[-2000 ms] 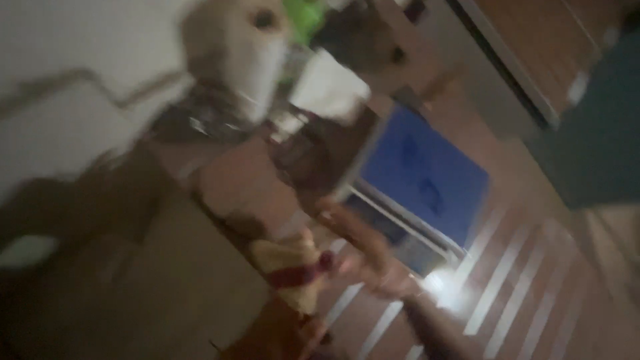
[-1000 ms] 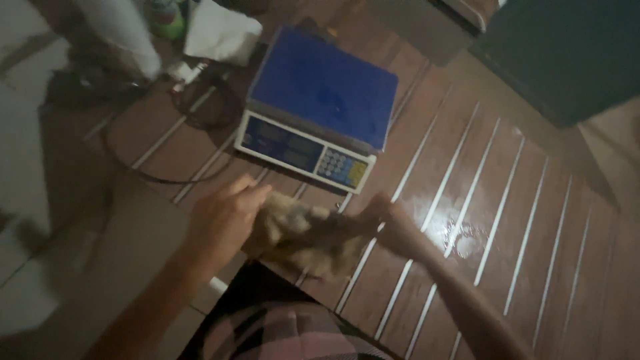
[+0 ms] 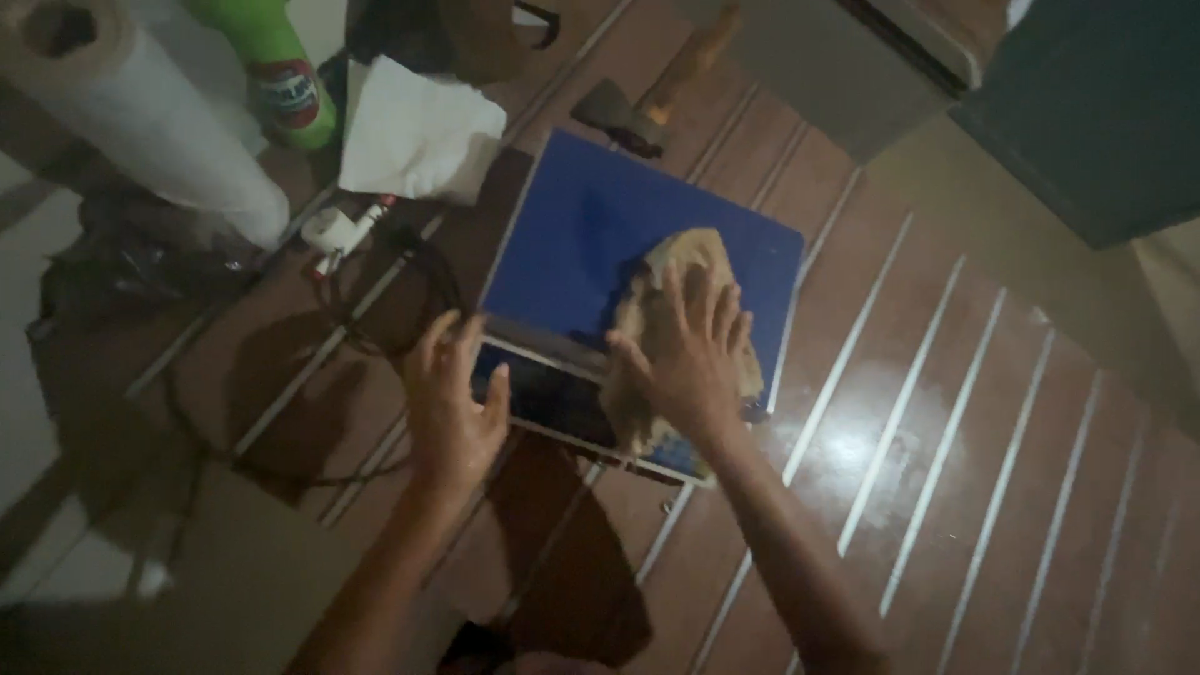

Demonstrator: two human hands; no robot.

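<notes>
A digital weighing scale with a blue platform (image 3: 562, 234) stands on a wooden slatted table. Over the right part of the platform and part of its keypad lies a crumpled tan cloth (image 3: 689, 248). My right hand (image 3: 689, 352) presses on this cloth with its fingers spread. At the scale's left front corner, beside the dark display, is my left hand (image 3: 455, 403), fingers apart and holding nothing. Whether it touches the scale's edge I cannot tell.
Behind the scale lies a hatchet with a wooden handle (image 3: 689, 66). White paper (image 3: 422, 131), a green bottle (image 3: 295, 84), a plastic-wrapped roll (image 3: 159, 122) and a white plug (image 3: 333, 230) with dark cable (image 3: 441, 272) are at the left. A dark teal box (image 3: 1087, 122) stands back right.
The tan cloth, in front of the scale between both hands a second ago, is now on the scale under my right hand. My left hand has let go of it.
</notes>
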